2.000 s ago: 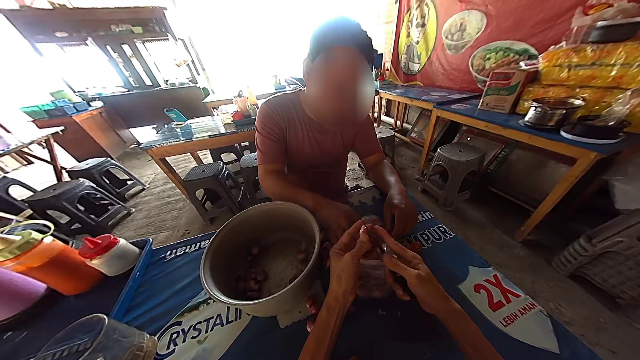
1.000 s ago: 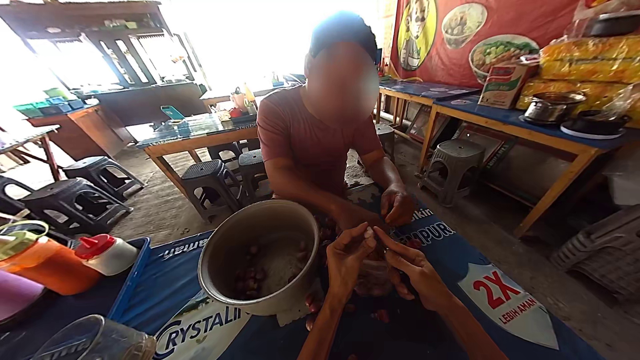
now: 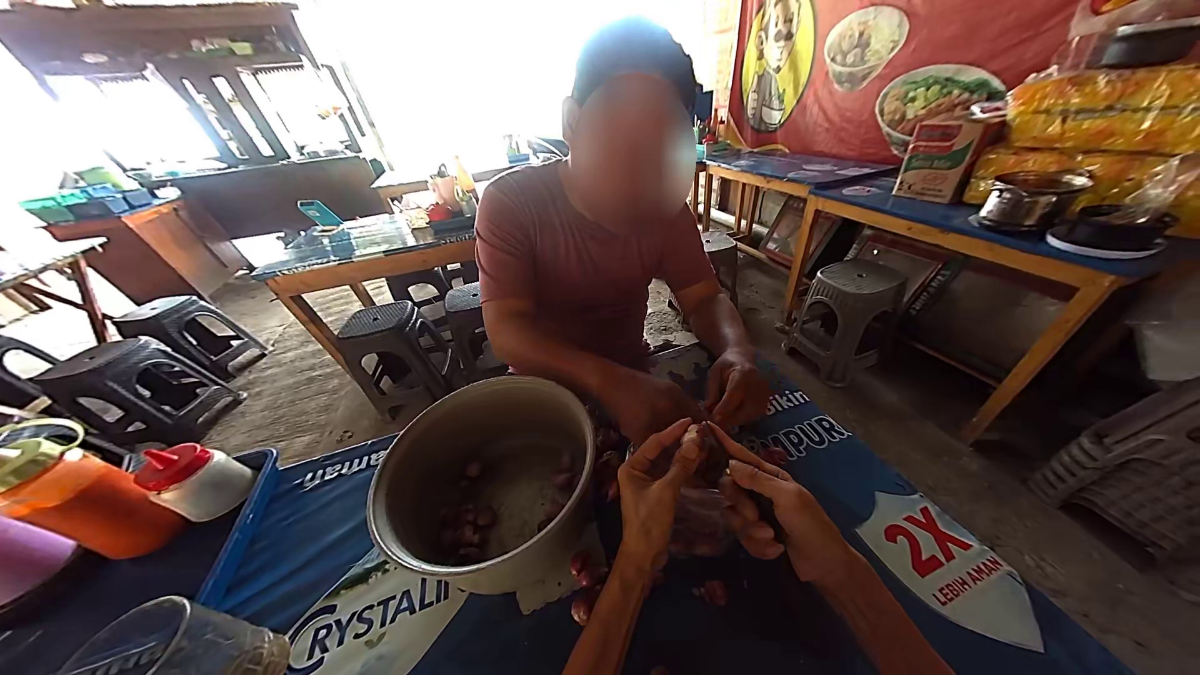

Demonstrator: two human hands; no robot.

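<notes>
Between the fingertips of my left hand (image 3: 661, 487) is a small shallot (image 3: 694, 437), held up over the table. My right hand (image 3: 773, 497) meets it from the right, fingertips close to the shallot; a dark, narrow thing shows under its fingers, too unclear to name. Left of my hands stands a large metal pot (image 3: 384, 506) with several shallots (image 3: 467, 527) at its bottom. More shallots (image 3: 583, 586) lie on the table beside the pot. Behind my wrists is a clear plastic bag (image 3: 698, 516), partly hidden.
Across the table a person (image 3: 591, 253) works with both hands close to mine. A blue tray (image 3: 246, 525) at the left holds an orange container (image 3: 117, 506) and a red-capped squeeze bottle (image 3: 192, 480). A clear plastic jug (image 3: 173, 642) is at the lower left edge.
My hands stay close together, with small shifts of the fingers. The other person's hand nearer the pot has moved slightly.
</notes>
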